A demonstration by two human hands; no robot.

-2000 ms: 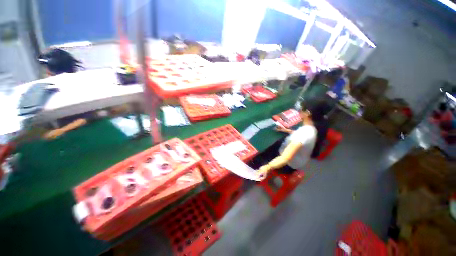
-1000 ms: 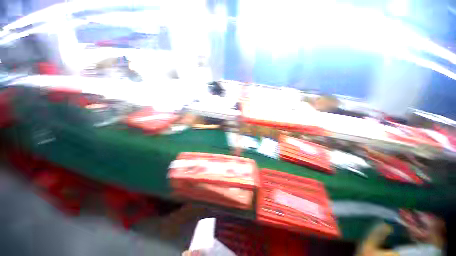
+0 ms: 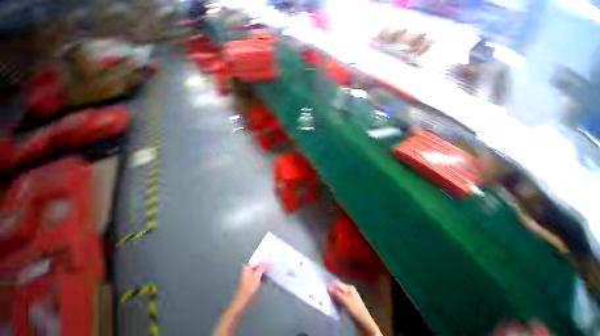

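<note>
A white paper sheet [image 3: 296, 274] with a few dark marks is held at the lower middle, tilted over the grey aisle floor. My left hand [image 3: 251, 278] grips its left edge, fingers at the edge. My right hand [image 3: 343, 293] grips its right edge. Both hands look bare; the picture is blurred, so the print on the sheet cannot be read.
The long green belt [image 3: 368, 177] runs on the right, with a red tray [image 3: 439, 161] and a red tray stack [image 3: 251, 59] on it. Red stools [image 3: 295, 180] stand along its edge. Red trays [image 3: 56, 216] lie left of the yellow-black floor tape [image 3: 153, 190].
The view has swung left along the aisle. The white sheet, partly seen at the bottom edge before, is now fully in view between both hands. The nearby tray stacks and the other worker left view.
</note>
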